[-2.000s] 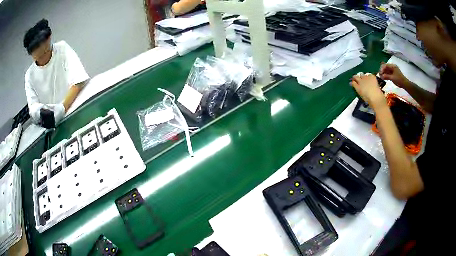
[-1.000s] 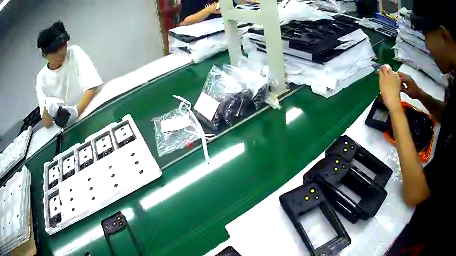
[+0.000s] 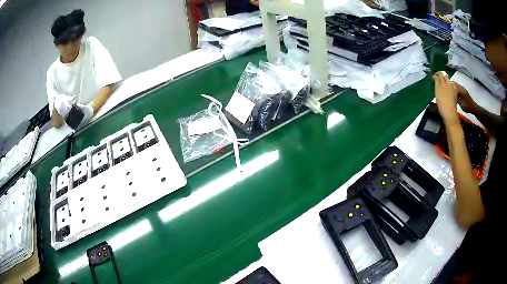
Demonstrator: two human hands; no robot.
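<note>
Neither of my hands is in the picture. Nearest in front of me, a black phone housing (image 3: 102, 255) lies on the green belt (image 3: 222, 202) at the bottom left, cut off by the lower edge. Another black housing (image 3: 358, 239) with yellow dots lies on the white covering sheet (image 3: 300, 249). Beside it is an overlapping pile of similar housings (image 3: 408, 194). A dark part (image 3: 260, 277) is cut off at the bottom edge. A white blister tray (image 3: 119, 180) on the belt holds black parts in its back row and left-end pocket.
Clear bags (image 3: 267, 97) and a white strap (image 3: 232, 130) lie mid-belt by a pale post (image 3: 318, 50). Stacked black-and-white sheets (image 3: 372, 55) stand behind. A white-shirted person (image 3: 83, 77) holds a dark unit. A black-shirted person's arm (image 3: 461, 161) is above an orange-rimmed basket (image 3: 479, 145). Trays (image 3: 16, 222) are stacked left.
The view has shifted, so the belt housing sits lower and further left and shows less. The far tray, bags and pile have moved right in the picture. The white-shirted person still holds the dark unit.
</note>
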